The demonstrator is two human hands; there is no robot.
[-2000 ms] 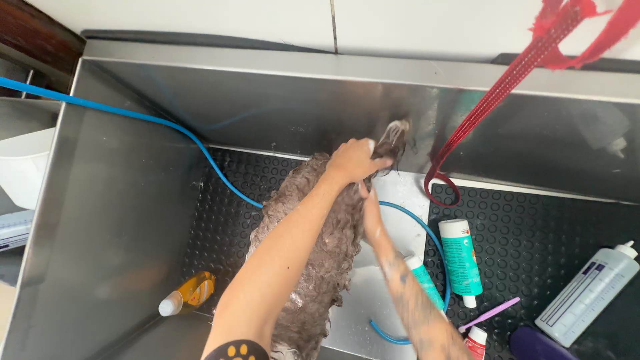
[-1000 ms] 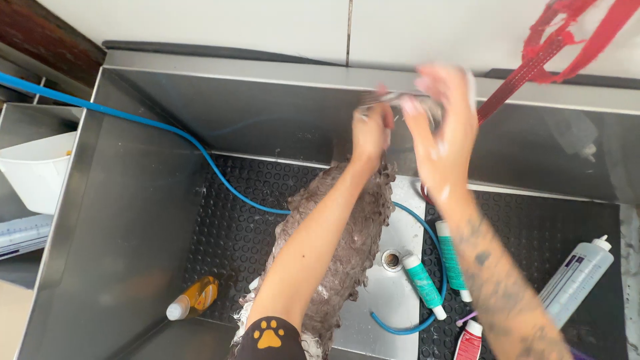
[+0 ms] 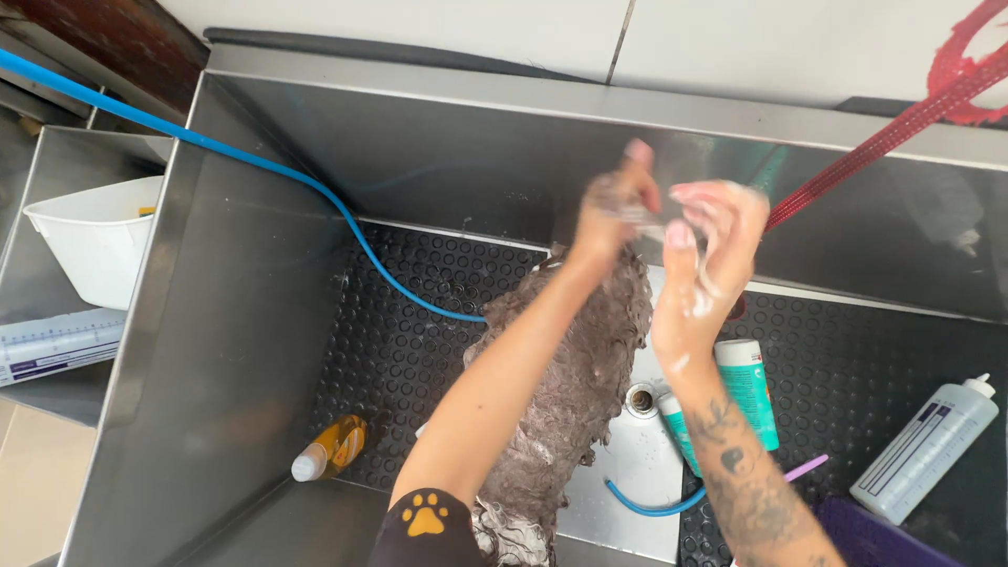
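A wet, curly-coated grey-brown dog stands in a stainless steel tub, its back toward me. Over its far end, my left hand is blurred and seems closed around a wet strand of fur, probably the tail. Close to its right, my right hand is raised, fingers curved and apart, with white lather on palm and wrist; it grips nothing visible. Below my right forearm lie two teal-and-white bottles, one upright in view and one partly covered by the arm.
A blue hose crosses the tub's left wall and passes by the dog. A red leash hangs at right. An amber bottle lies left; a clear graduated bottle lies right. A drain is beside the dog.
Two seconds ago both hands were together at the dog's far end; my right hand has since come away and lifted to the right. The leash's loop has shifted behind my right hand.
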